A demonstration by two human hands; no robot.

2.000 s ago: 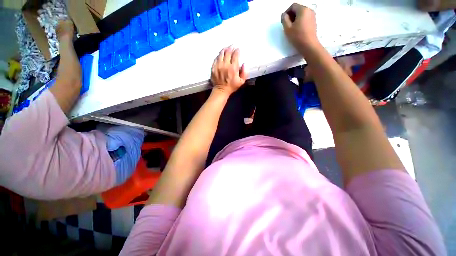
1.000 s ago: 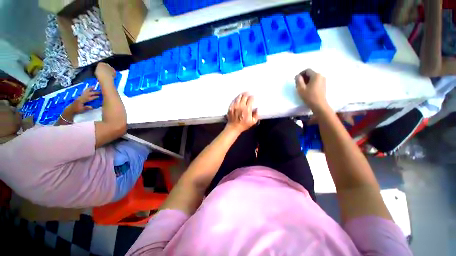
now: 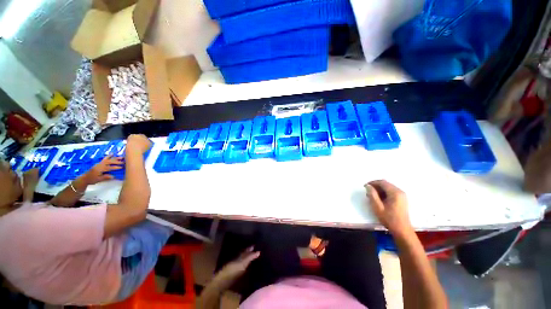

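A row of single blue trays (image 3: 263, 140) lies side by side on the white bench, cavities up. A thicker blue tray block, possibly several nested trays (image 3: 464, 142), lies apart at the right end. My right hand (image 3: 388, 202) rests on the bench top below the row, fingers loosely curled, with nothing visible in it. My left hand (image 3: 241, 262) is below the bench's front edge, by my left thigh. It is dim and partly blurred, with fingers extended and no object visible in it.
A neighbour in a pink shirt (image 3: 57, 247) reaches over more trays at the left, seated on an orange-red stool (image 3: 187, 265). An open carton (image 3: 158, 90) holds white parts. A small clear pack (image 3: 294, 108) lies on the black strip. Stacked blue trays (image 3: 275, 51) stand behind.
The view has tilted up, showing more behind the bench. My left hand has left the bench edge and lowered to my thigh. My right hand remains on the bench.
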